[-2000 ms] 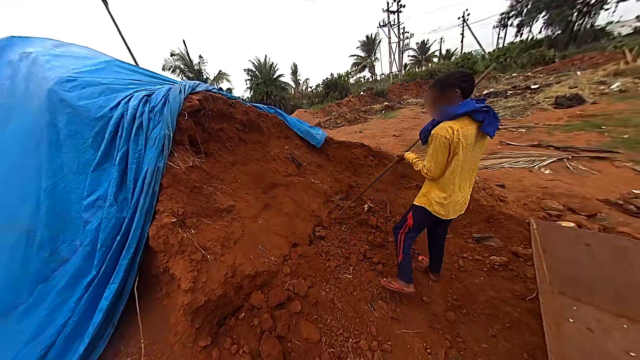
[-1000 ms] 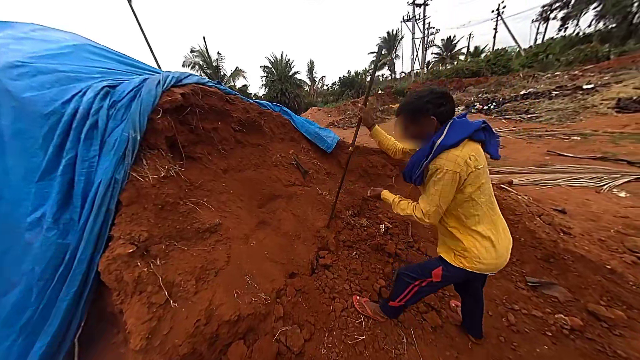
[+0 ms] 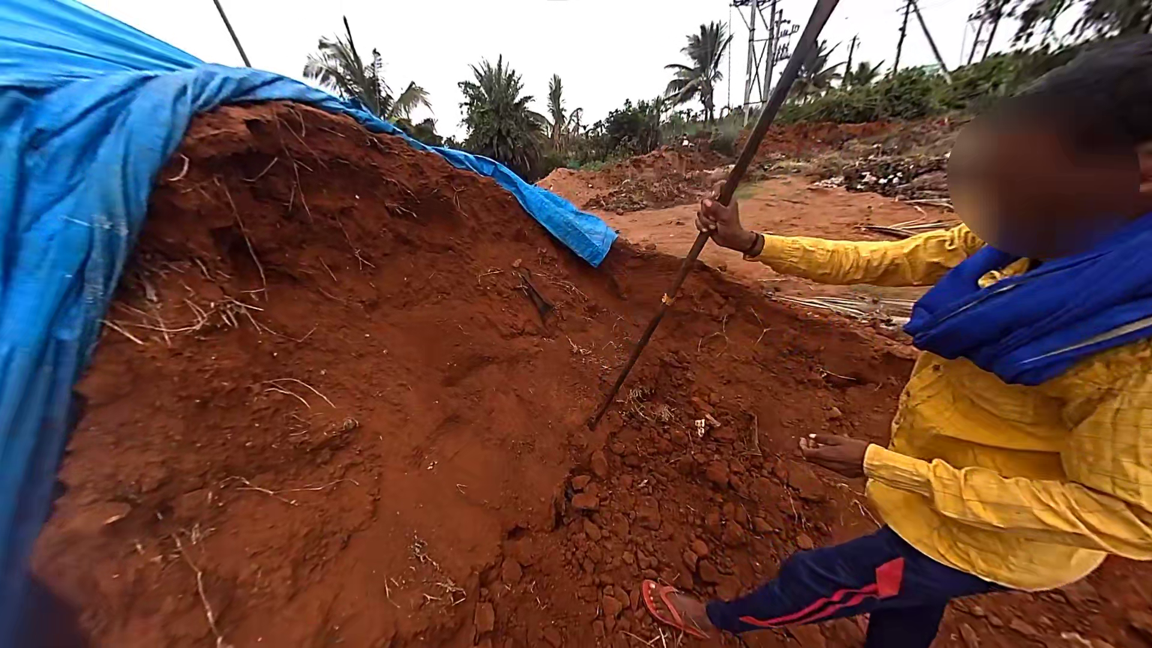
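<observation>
Neither my left hand nor my right hand shows in the head view. A mound of red soil [image 3: 387, 360] fills the middle, with dry roots poking out of its face. On the right, a person in a yellow shirt [image 3: 1008, 459] grips a long metal bar [image 3: 688, 261] with one raised hand [image 3: 727, 223]. The bar leans, its lower end against the soil at the mound's foot. That person's other hand [image 3: 837, 454] is low and off the bar. A blue tarpaulin [image 3: 81, 180] drapes over the mound's left side and top.
Loose soil clods [image 3: 648, 531] lie at the mound's foot, near the person's sandalled foot [image 3: 670, 608]. Dry palm fronds [image 3: 846, 306] lie behind on the red ground. Palm trees [image 3: 500, 117], bushes and a lattice pylon [image 3: 765, 54] stand farther back.
The view has come nearer to the mound and the person. The person's lower hand, close to the bar one second ago, is now away from it; the raised hand still holds the bar.
</observation>
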